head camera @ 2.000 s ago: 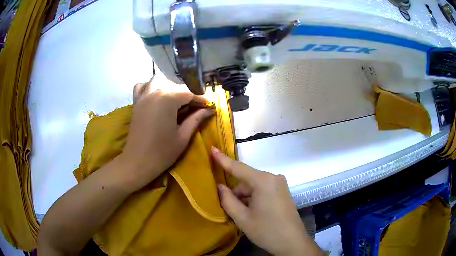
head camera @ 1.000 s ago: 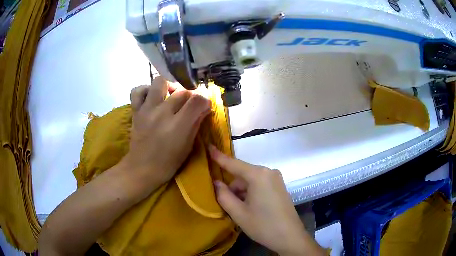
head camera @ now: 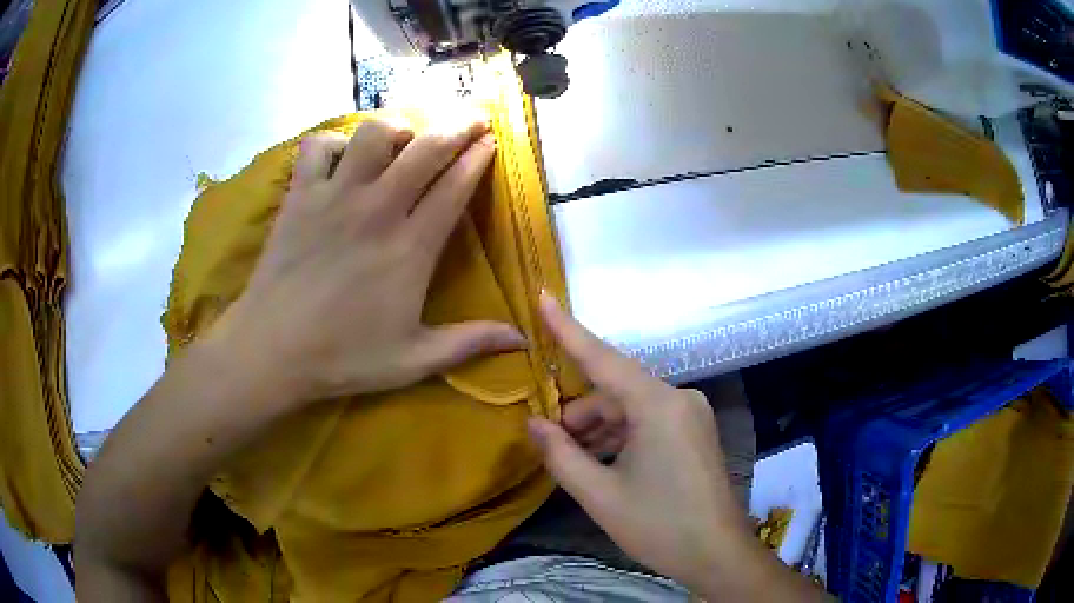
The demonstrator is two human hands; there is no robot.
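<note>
A large mustard-yellow garment panel (head camera: 400,518) lies bunched on the white table and hangs over its front edge. A narrow strip with a zipper-like line (head camera: 526,224) runs from the machine's needle area down to my right fingertips. A small curved piece (head camera: 485,375) lies under my left thumb. My left hand (head camera: 353,265) rests spread and flat on the panel, thumb near the strip. My right hand (head camera: 636,442) pinches the lower part of the strip between thumb and index finger. The sewing machine head (head camera: 442,24) is cut off by the top edge; glare hides the needle.
A small mustard piece (head camera: 952,153) lies on the machine bed at right. A bundle of cut panels (head camera: 35,236) hangs at the left table edge. A measuring tape (head camera: 824,292) runs along the front edge. A blue crate (head camera: 872,471) with mustard pieces stands lower right.
The view has tilted down, so the machine sits higher in the picture. My left hand has drawn back from the needle area and spread flat. My right hand holds the strip lower down.
</note>
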